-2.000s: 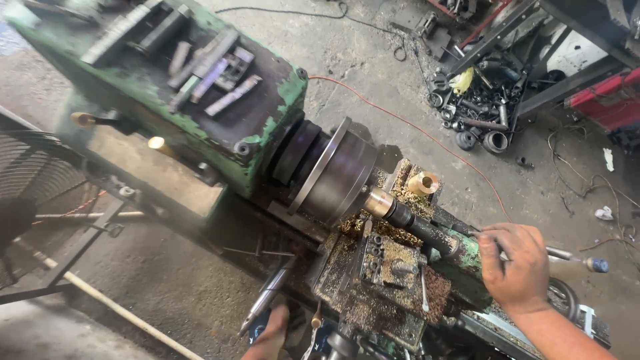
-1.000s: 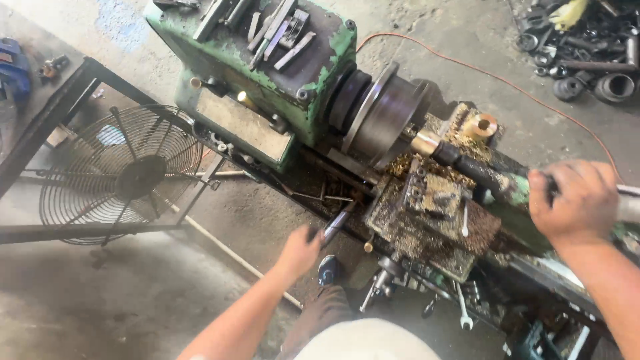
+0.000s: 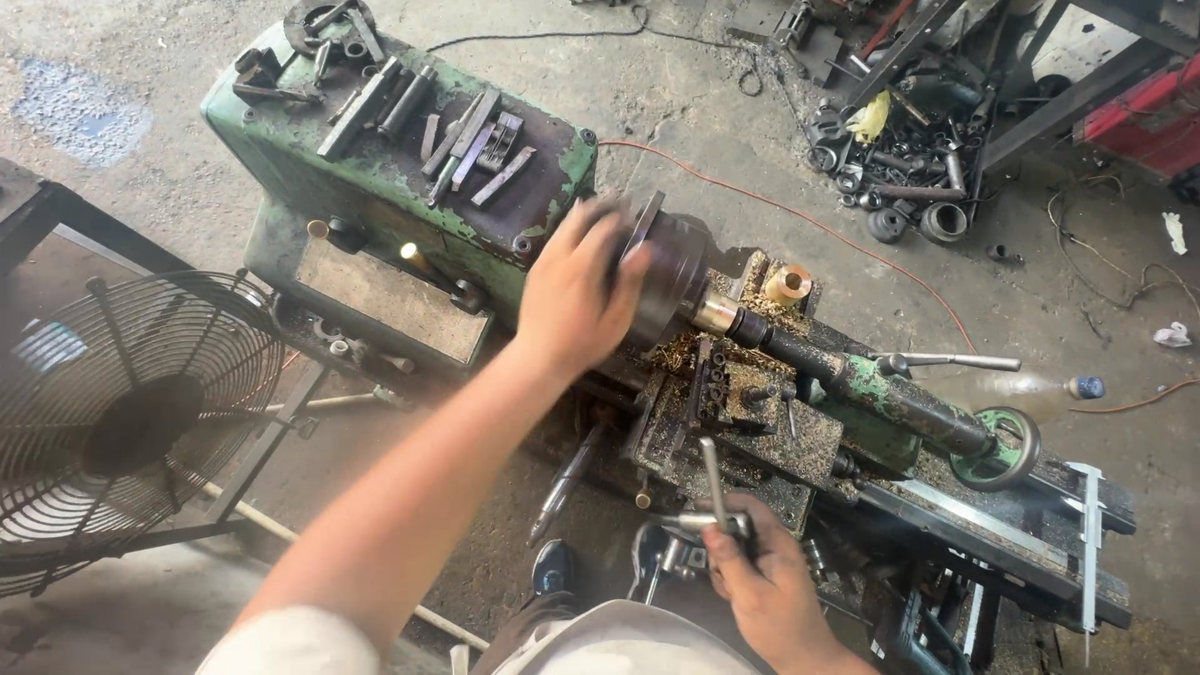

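Note:
My left hand (image 3: 581, 286), motion-blurred, is over the near side of the lathe chuck (image 3: 670, 272) with its fingers spread; whether it touches the chuck is unclear. A brass-coloured cylindrical workpiece (image 3: 716, 313) lies between the chuck and the tailstock (image 3: 900, 398). Below the tool post (image 3: 750, 389), my right hand (image 3: 764, 572) grips a slender metal tool (image 3: 712, 478), pointing up, close to the carriage handles. The tool's lower end is hidden by the fingers. A brass-coloured bushing (image 3: 787, 284) stands behind the workpiece, among metal chips.
Steel bars (image 3: 476, 136) lie on the green headstock (image 3: 375, 178). A floor fan (image 3: 141, 422) is at left. A caliper (image 3: 1090, 544) rests across the bed's right end. An orange cable (image 3: 797, 214) and piled metal parts (image 3: 900, 169) are on the floor behind.
My left hand has moved up from beside the long bar below the bed to the chuck. My right hand has left the tailstock area and now holds the slender tool near the carriage.

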